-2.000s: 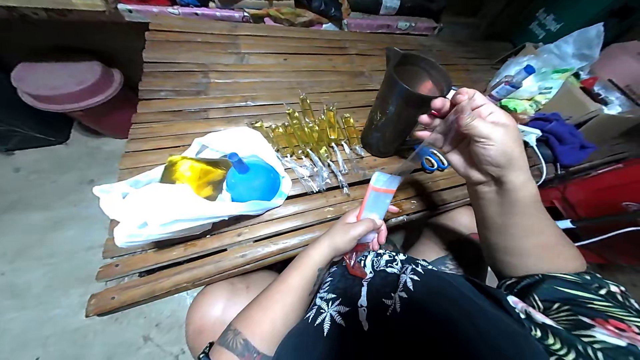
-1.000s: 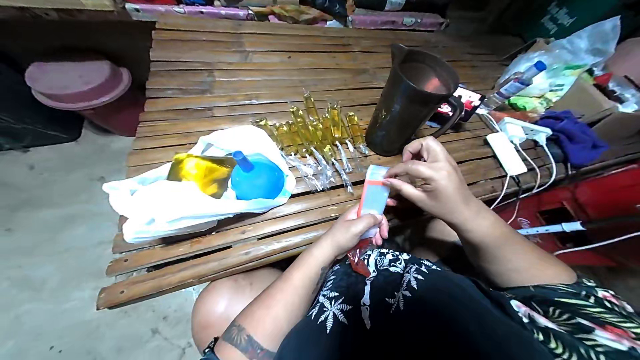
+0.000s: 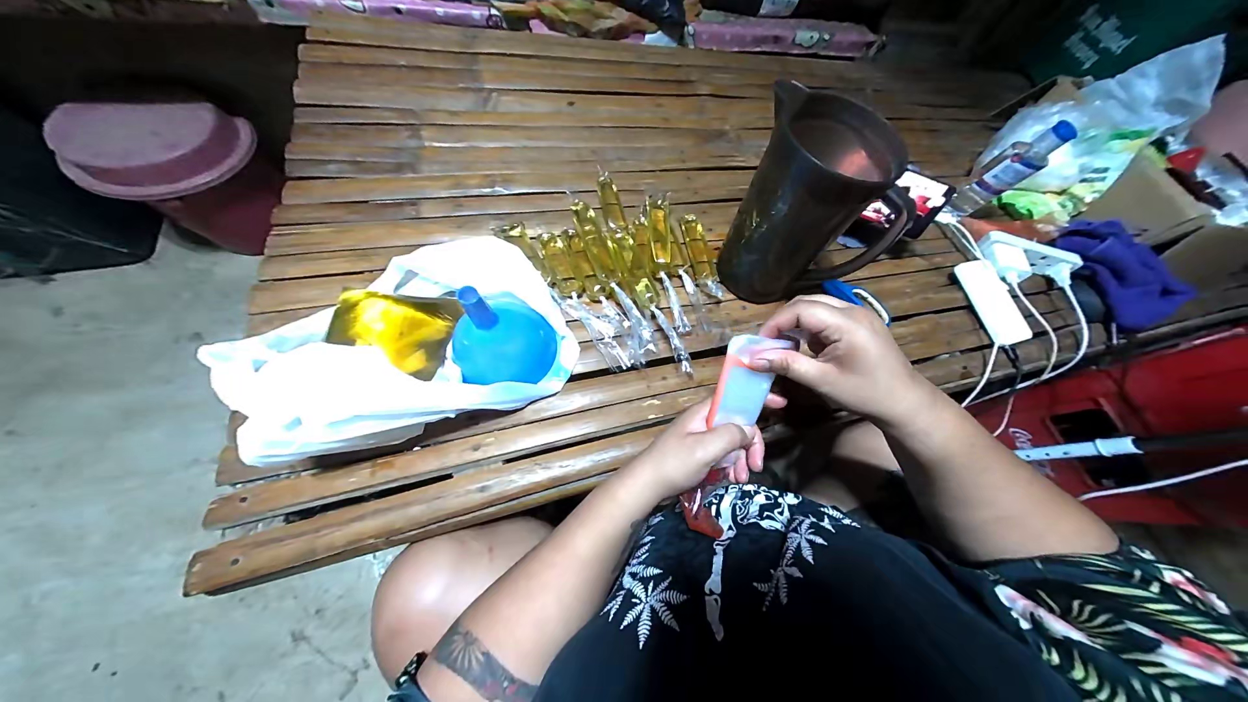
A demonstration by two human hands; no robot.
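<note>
My left hand grips the lower part of a flat pack of clear plastic sleeves with a red-orange edge, held above my lap. My right hand has its thumb and fingertips at the top edge of the same pack; whether it pinches a single sleeve cannot be made out. A bit of red plastic hangs below my left hand. Beyond the hands, several knotted plastic tubes of yellow liquid lie in a cluster on the bamboo slat table. A dark plastic pitcher stands to their right.
On the left, a white plastic bag holds a blue funnel and a yellow pouch. At right are blue-handled scissors, a phone, a power strip with cables, purple cloth and a clear bottle.
My right hand was raised beside the pitcher, then came down to the plastic pack, where its fingers remain. The left hand has kept hold of the pack throughout.
</note>
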